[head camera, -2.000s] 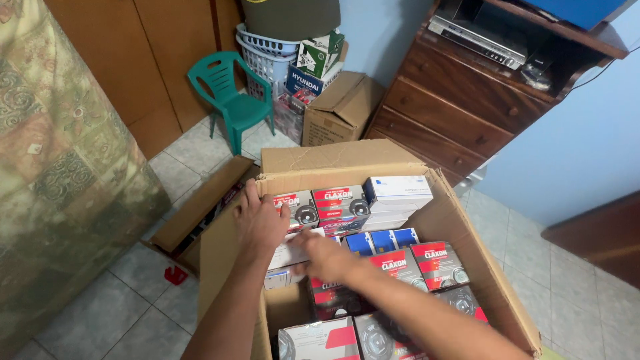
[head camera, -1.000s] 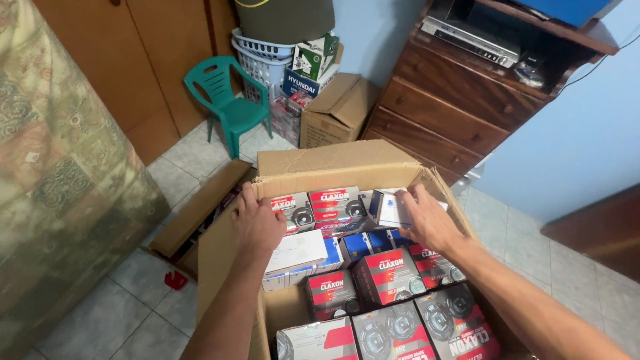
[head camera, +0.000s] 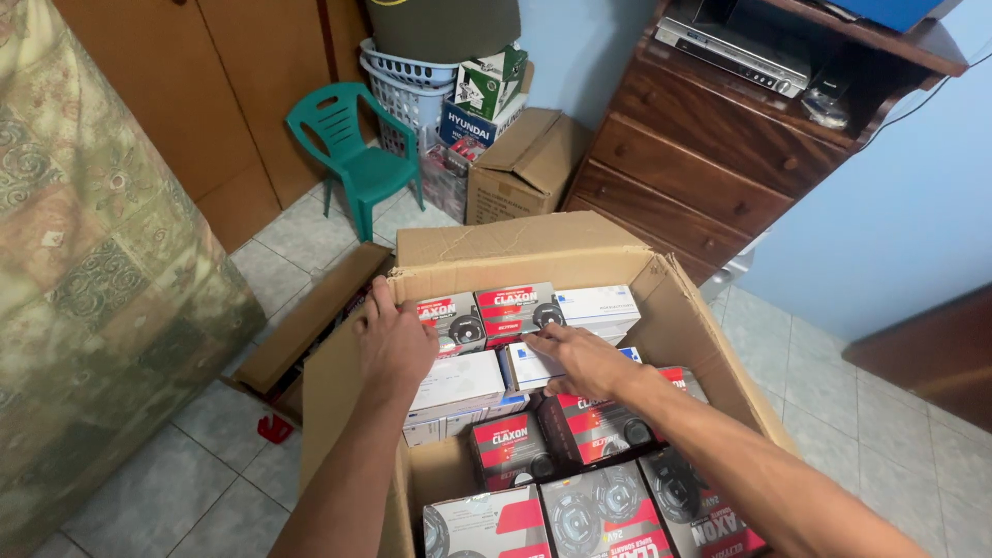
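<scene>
A large open cardboard carton (head camera: 519, 236) holds several horn boxes and white boxes. My left hand (head camera: 395, 333) rests on its left rim at the far corner, beside a red and grey horn box (head camera: 452, 322). My right hand (head camera: 577, 360) grips a white and blue box (head camera: 529, 366) in the middle of the carton. Left of it lies another white box (head camera: 457, 381), and a second horn box (head camera: 518, 310) stands just beyond. At the far right sits a white box stack (head camera: 597, 306). Larger horn boxes (head camera: 604, 511) fill the near end.
A green plastic chair (head camera: 372, 170), a closed cardboard box (head camera: 527, 170) and a blue laundry basket (head camera: 411, 97) stand beyond the carton. A wooden dresser (head camera: 697, 163) is at the right. Left are a long open cardboard box (head camera: 310, 325), a red object (head camera: 274, 428) on the tiles and a patterned curtain (head camera: 101, 256).
My right hand has moved left from the white boxes at the far right corner to the middle, where it now holds a white and blue box. My left hand stays at the left rim.
</scene>
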